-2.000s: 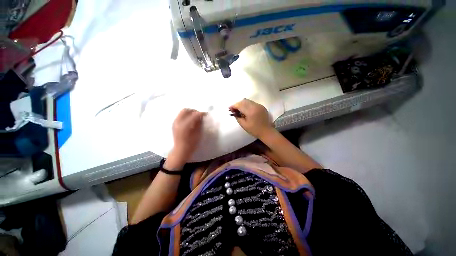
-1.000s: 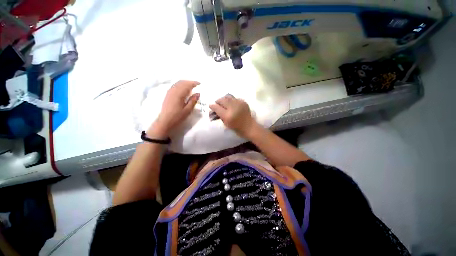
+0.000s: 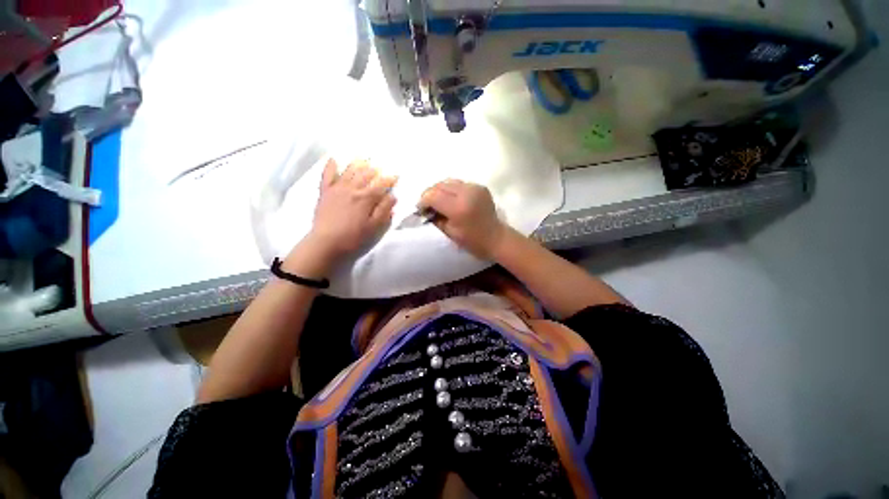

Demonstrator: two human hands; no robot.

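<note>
White fabric [image 3: 390, 270] lies on the machine table and hangs a little over its front edge; much of it is overexposed. My left hand [image 3: 355, 207] rests on the fabric with its fingers spread and bent; whether it pinches the cloth is unclear. My right hand [image 3: 466, 216] is closed around small dark thread snips [image 3: 427, 213], their tip pointing left at the cloth. The sewing machine [image 3: 624, 39] stands beyond my hands, and its presser foot [image 3: 419, 105] is above and behind them.
Blue-handled scissors [image 3: 565, 90] lie under the machine head. A black patterned pouch [image 3: 716, 154] is at the right table end. The table edge [image 3: 634, 218] runs along the front. Dark and blue items [image 3: 49, 200] and a blue strip [image 3: 102, 185] are at the left.
Both hands came left and up from two seconds ago. Since one second ago, my left hand has flattened more over the cloth, and the snips' light tip shows left of my right hand.
</note>
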